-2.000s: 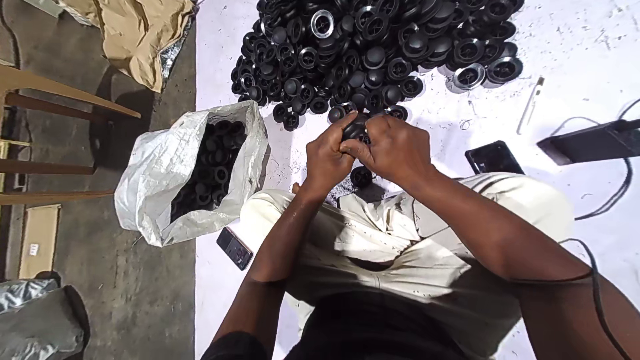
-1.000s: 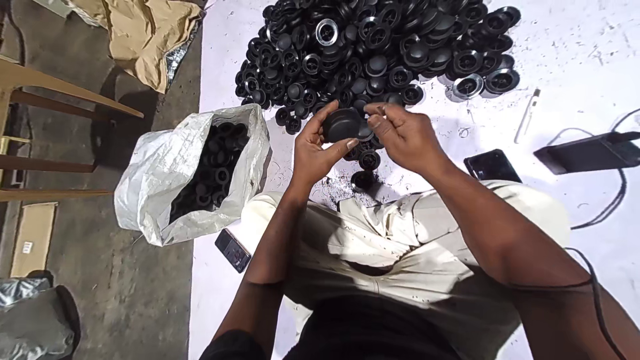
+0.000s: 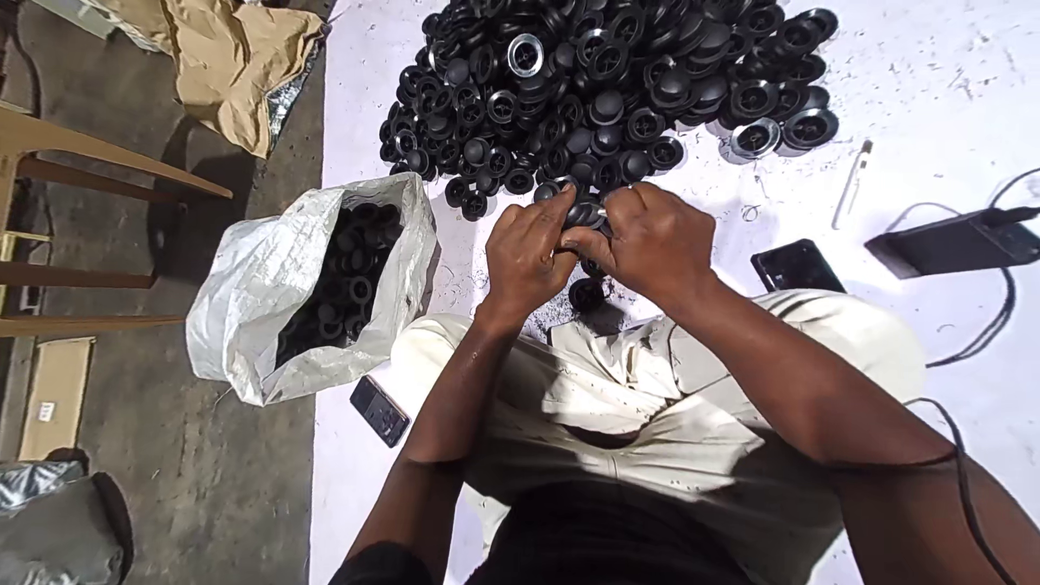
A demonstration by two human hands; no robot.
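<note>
My left hand (image 3: pixel 532 256) and my right hand (image 3: pixel 654 240) meet in front of my lap, both on a round black plastic part (image 3: pixel 583 213) that is partly hidden by the fingers. My right fist is closed near the part's right edge, and what its fingertips pinch is too small to tell. Just below the hands, another round black part (image 3: pixel 587 294) lies on the white sheet. A large heap of round black plastic parts (image 3: pixel 605 106) spreads beyond my hands, a few with shiny rims.
An open white woven sack (image 3: pixel 268 284) holding similar black parts stands at left. One phone (image 3: pixel 379 411) lies below it, another dark phone (image 3: pixel 796 266) at right, near a pen (image 3: pixel 852 185) and a black power adapter (image 3: pixel 959 244) with cables. A wooden chair (image 3: pixel 97 171) stands far left.
One second ago my hands were farther apart, with a black disc showing in my left fingers. They have come together around the part, much as they were two seconds ago.
</note>
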